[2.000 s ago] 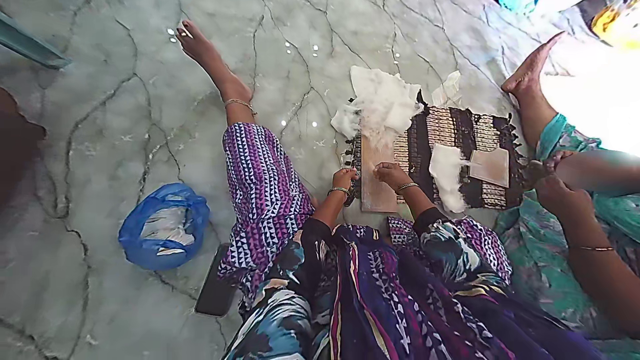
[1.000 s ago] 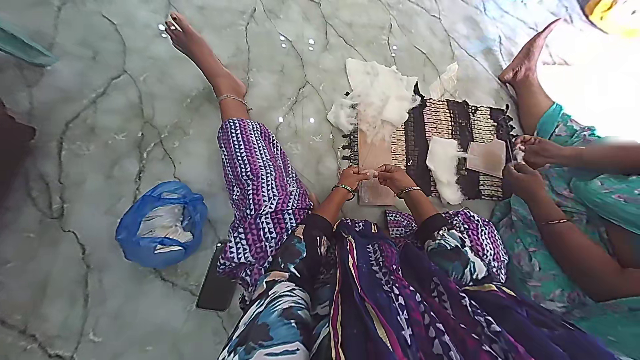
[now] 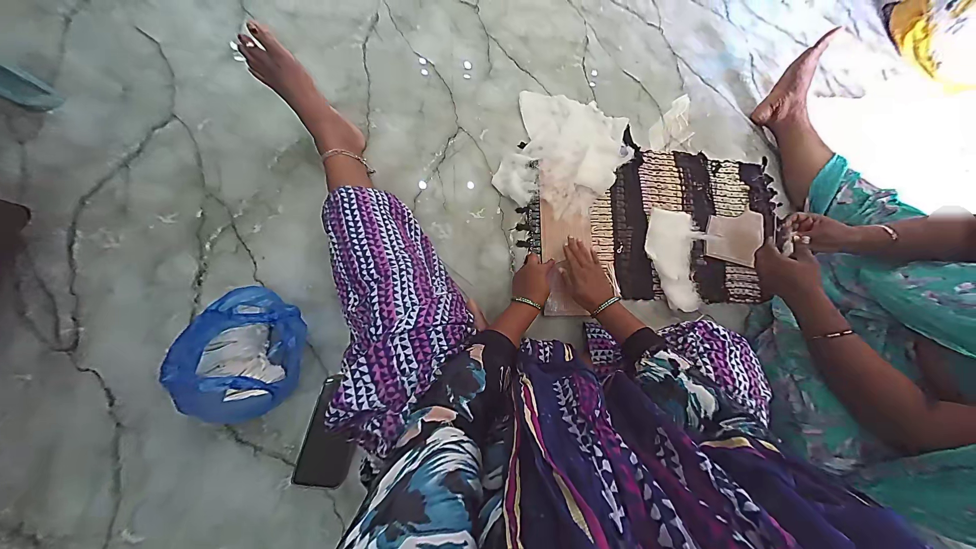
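A flat light-brown board point(image 3: 566, 236) lies on the left part of a striped woven mat point(image 3: 662, 183). My left hand point(image 3: 532, 280) is at the board's left edge, its fingers bent; whether it grips the edge I cannot tell. My right hand point(image 3: 585, 276) lies palm down on the board, fingers spread forward. White cotton fibre point(image 3: 572, 145) covers the board's far end and spreads past the mat. Further right on the mat are another strip of cotton point(image 3: 672, 259) and a smaller pale board point(image 3: 735, 238), joined by a thin wisp.
A co-worker's two hands point(image 3: 789, 255) meet at the mat's right edge, around something small and whitish. On the marbled floor at left stand a blue plastic bag point(image 3: 232, 354) with white material inside and a dark phone point(image 3: 323, 442). The co-worker's foot point(image 3: 785, 99) rests beyond the mat.
My hands were together above the board's near end a second ago; now they are apart, the right one flat on the board. The co-worker's hands have come down to the mat's edge since two seconds ago.
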